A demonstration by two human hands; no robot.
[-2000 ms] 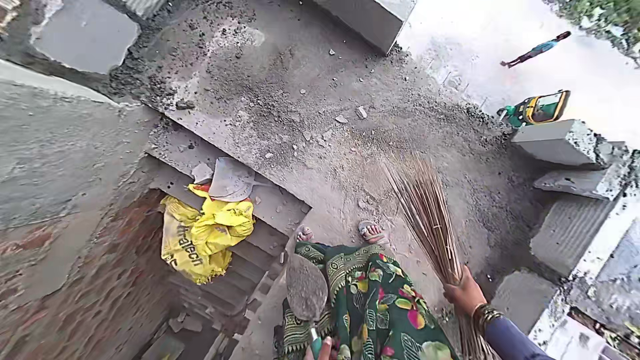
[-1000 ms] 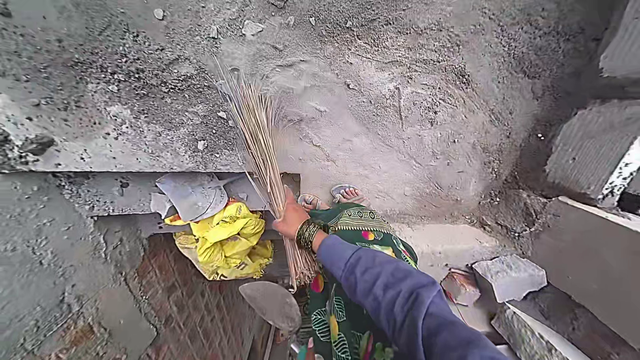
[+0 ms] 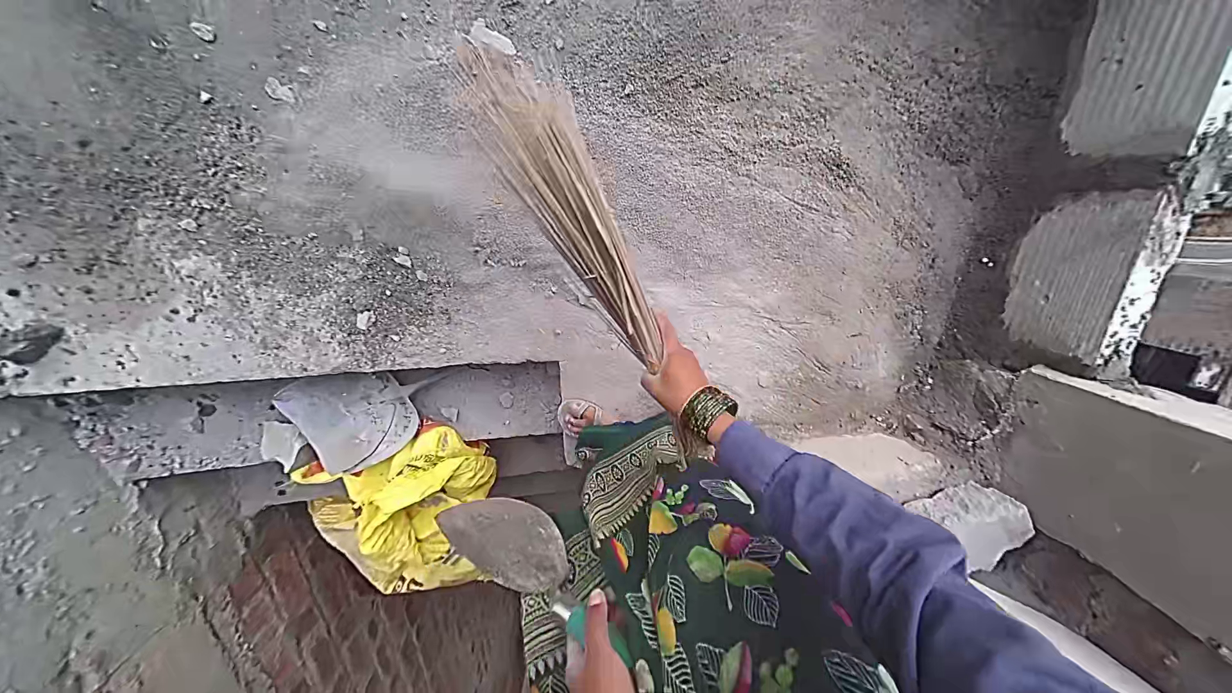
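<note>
My right hand (image 3: 680, 373), with bangles at the wrist, grips a stick broom (image 3: 577, 207) by its bound end; the bristles point up and left over the dusty concrete floor (image 3: 770, 241). My left hand (image 3: 599, 650), low in the view, is closed round the green handle of a mason's trowel (image 3: 510, 546). The trowel's rounded, cement-coated blade points up and left, in front of a yellow plastic sack (image 3: 419, 500). Part of the left hand is cut off by the lower edge of the view.
Steps (image 3: 510, 399) drop below the floor edge on the left, beside a brick wall (image 3: 318, 606). A grey pan-like sheet (image 3: 351, 419) lies by the sack. Loose grit and stone chips (image 3: 279, 91) are scattered at upper left. A broken block (image 3: 977, 520) and low walls (image 3: 1126, 481) stand at right.
The broom has swung out from close by my legs, its bristles now farther forward over the floor, and my right arm has reached out with it. The trowel stays in my left hand.
</note>
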